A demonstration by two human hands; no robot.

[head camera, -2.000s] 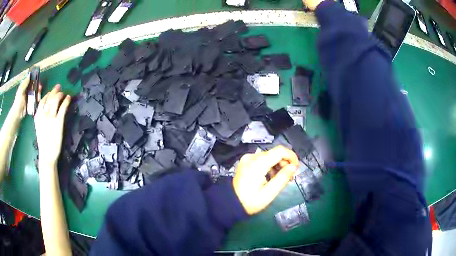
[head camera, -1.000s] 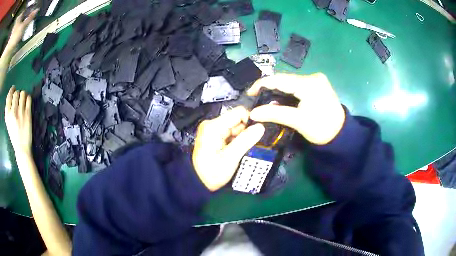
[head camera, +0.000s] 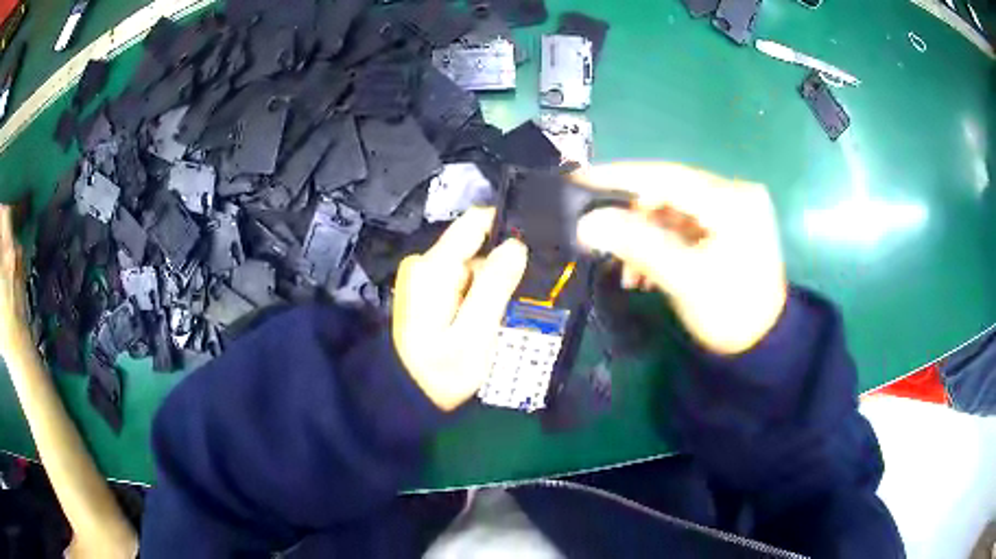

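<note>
An open phone housing [head camera: 572, 339] lies tilted in front of me, with a white keypad board [head camera: 520, 369], a blue band above it and a thin orange flex cable [head camera: 562, 284]. A dark inner plate [head camera: 537, 205] shows at its upper half. My left hand [head camera: 453, 306] grips the housing's left side. My right hand [head camera: 688, 246] is at the upper right of the phone, fingers bent at the dark plate's edge and partly blurred. Whether the plate is seated cannot be told.
A large heap of dark plates [head camera: 377, 158] covers the left and middle. Silver-faced plates [head camera: 566, 74] lie above the phone. A slim white tool [head camera: 806, 61] and a small dark piece [head camera: 825, 106] lie upper right. Another person's arm [head camera: 44, 404] is at far left.
The phone and both hands have shifted slightly left. My right hand has moved outward from the phone's middle, uncovering the dark plate and more of the flex cable. The other person's hand has withdrawn left.
</note>
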